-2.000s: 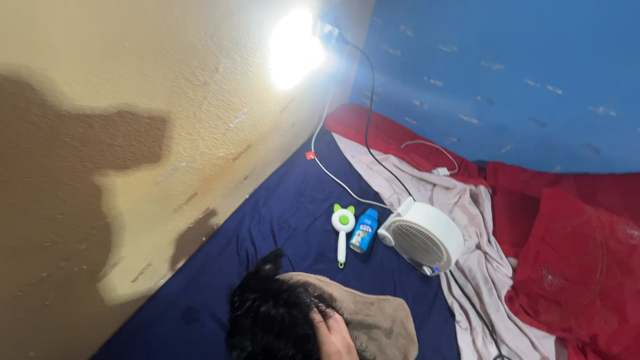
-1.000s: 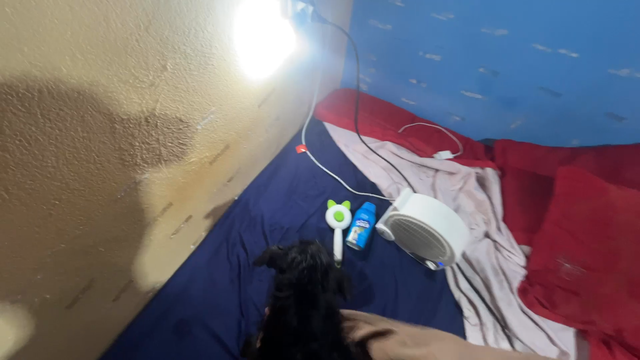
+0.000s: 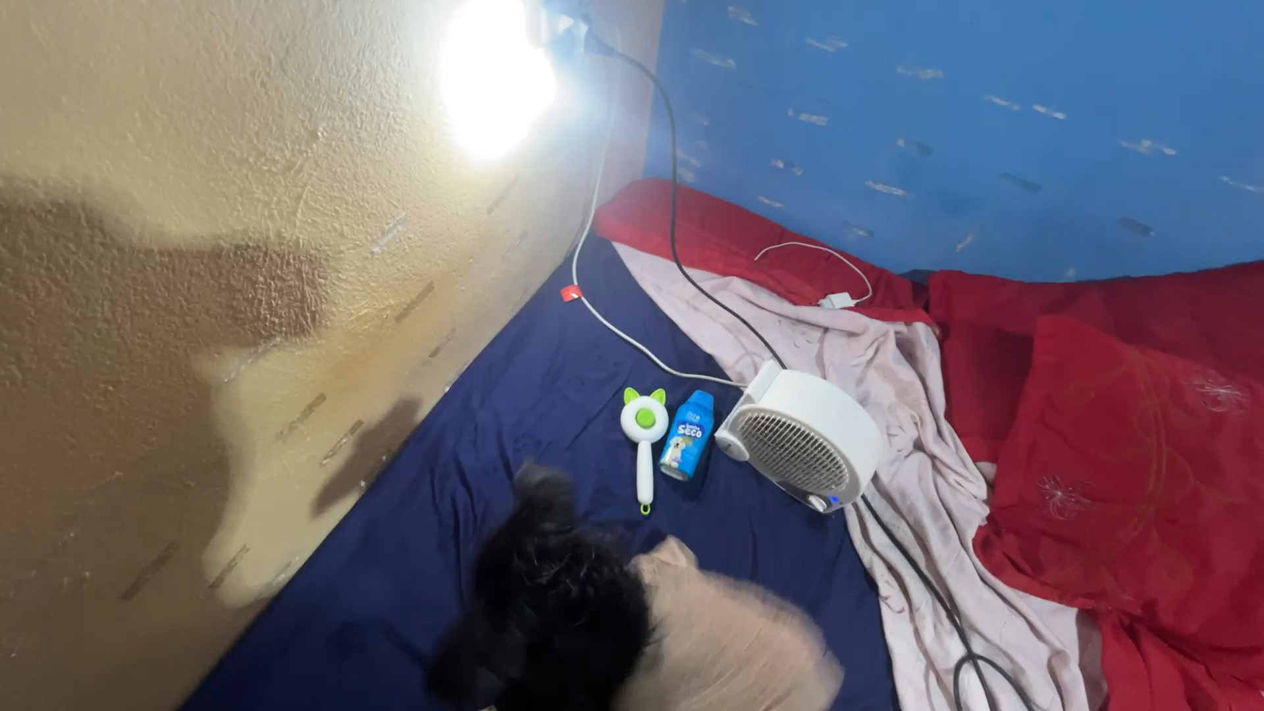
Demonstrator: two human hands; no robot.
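Note:
A black, curly-haired dog point(image 3: 558, 612) is at the bottom centre, its head and ears blurred by motion. Close against its right side is a tan cloth point(image 3: 736, 642), also blurred, which looks like a towel. Neither my left hand nor my right hand can be made out; the dog, the cloth or the frame's lower edge may hide them. Beyond the dog, a white and green pet brush with cat ears point(image 3: 645, 434) lies beside a blue bottle point(image 3: 687, 434). A white fan heater point(image 3: 805, 434) is just right of the bottle, its grille facing the dog.
Dark blue bedding point(image 3: 533, 395) lies along the textured yellow wall point(image 3: 395, 197). A bright lamp point(image 3: 497, 79) shines above. Cables run down to the heater, and a black cord point(image 3: 928, 583) continues below it. Pale pink cloth point(image 3: 918, 474) and red bedding point(image 3: 1136, 474) lie right.
A hand rested on the dog's dark fur two seconds ago; it is not visible now. The dog and the tan cloth have shifted. The brush, bottle and heater remain in place on the bedding.

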